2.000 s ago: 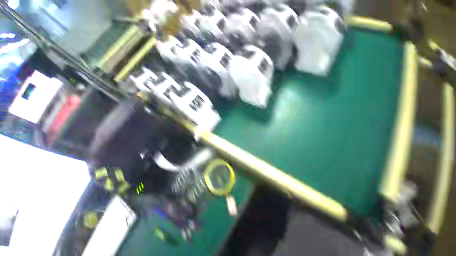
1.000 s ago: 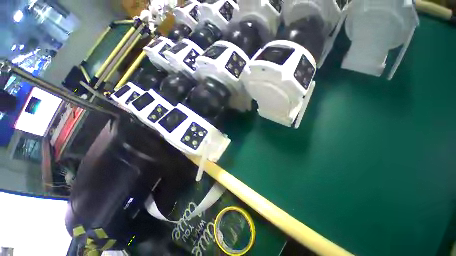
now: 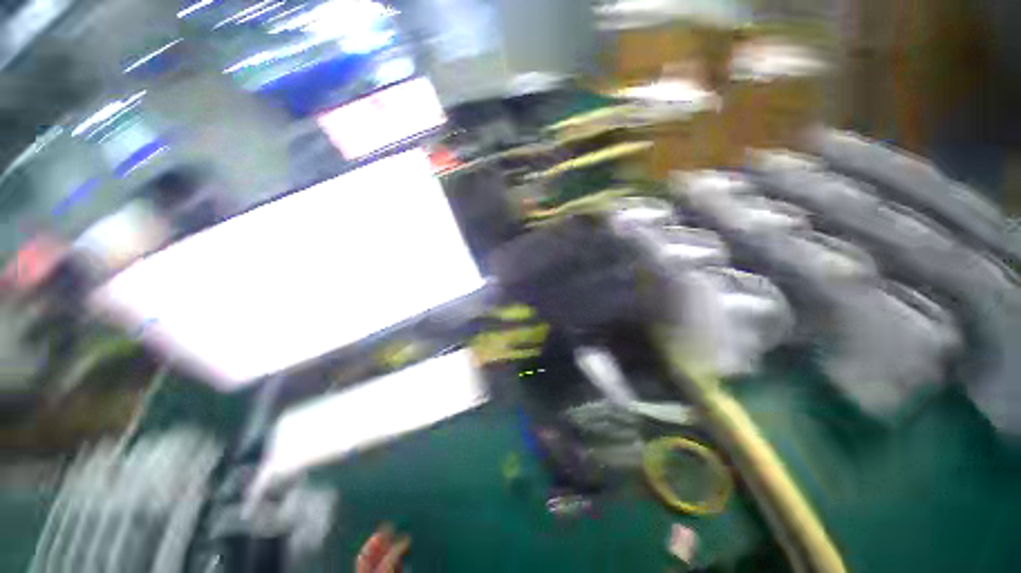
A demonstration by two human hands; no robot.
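Note:
The view is strongly blurred. A small part of a hand, seemingly my right hand [image 3: 383, 551], shows at the bottom edge, left of the middle; its fingers are too blurred to tell whether they hold anything. My left hand is not in view. Just left of the hand, a blurred white and black thing [image 3: 274, 520], possibly a PTZ camera, is cut off by the bottom edge. The white keyboard [image 3: 375, 414] lies above the hand, below the bright monitor [image 3: 314, 269].
White cameras [image 3: 884, 325] stand in rows at right, behind a cream tube [image 3: 761, 459]. A yellow tape roll [image 3: 687, 476] lies left of the tube. A dark bulky machine [image 3: 577, 274] stands right of the monitor. Smooth white shapes [image 3: 123, 504] crowd the lower left.
The view has swung left from the right bench. The monitor and keyboard now show more fully, the camera rows have shifted right, and a hand has appeared at the bottom edge.

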